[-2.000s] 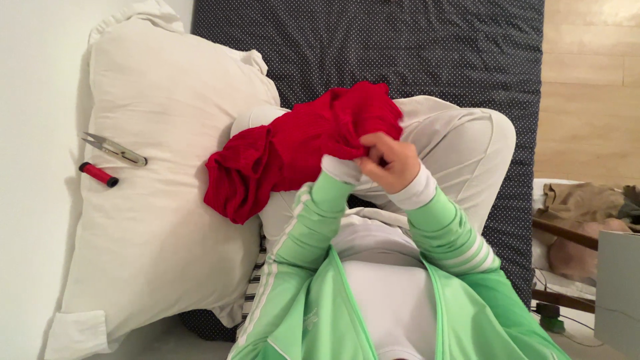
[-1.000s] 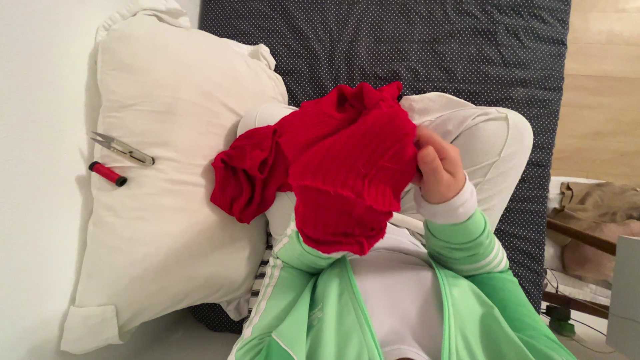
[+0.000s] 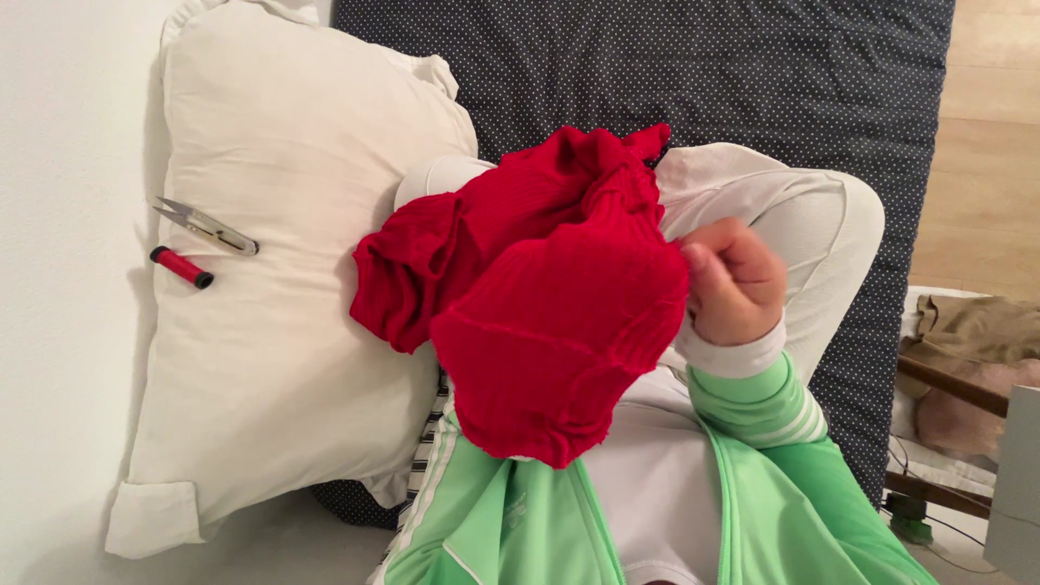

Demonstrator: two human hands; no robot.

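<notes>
A red ribbed knit garment (image 3: 561, 301) lies bunched over my lap, its near part raised and spread in front of my jacket. My right hand (image 3: 735, 280) pinches its right edge between thumb and fingers; a needle or thread cannot be made out there. The cloth hides my left hand, which seems to be beneath or behind it. On the white pillow (image 3: 301, 325) to the left lie thread snips (image 3: 210, 227) with pointed blades, and just below them a small spool of red thread (image 3: 181, 267) with black ends.
I sit cross-legged on a dark mattress cover with white dots (image 3: 731, 73). A white wall (image 3: 65, 244) runs along the left. Beyond the mattress's right edge are a wooden floor (image 3: 983, 162), a brown cloth (image 3: 975, 325), a wooden bar (image 3: 951, 386), cables and a grey panel (image 3: 1016, 479).
Two seconds ago my hands were close together at the garment's right edge. The garment has since been spread toward my chest, covering my left hand, while my right hand stays at its right edge.
</notes>
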